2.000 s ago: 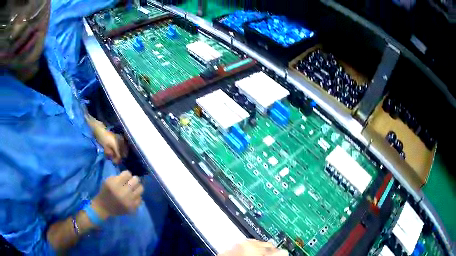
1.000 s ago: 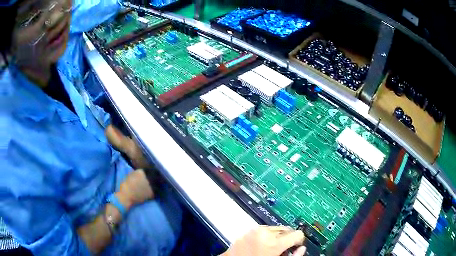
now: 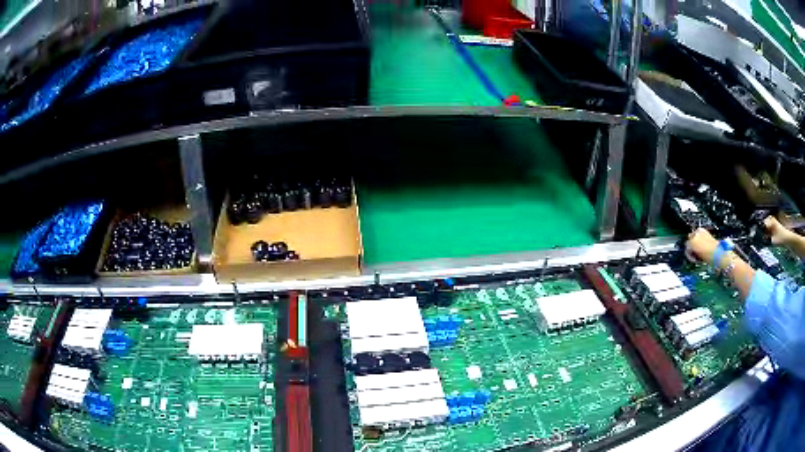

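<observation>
Neither of my hands is in the picture. Nearest in front of me lies a green circuit board (image 3: 521,388) in a black carrier. Two white blocks (image 3: 402,395) stand one behind the other on its left part, with black round parts (image 3: 391,362) between them and blue blocks (image 3: 468,405) beside them. Another white block (image 3: 571,309) stands at its far right. A red-brown crossbar (image 3: 298,406) separates this board from a second populated board (image 3: 159,424) on the left. More boards show at both ends.
Behind the rail (image 3: 494,267), a cardboard tray (image 3: 291,238) holds black round parts, beside a fuller carton (image 3: 148,244) and blue-part bins (image 3: 71,234). Black bins (image 3: 274,62) stand on the upper shelf (image 3: 397,111). At right, another person's hands (image 3: 703,245) are over the line.
The view has swung right and now faces the shelf. The person on the left and the hand at the bottom edge are out of view; another worker's arm shows at right.
</observation>
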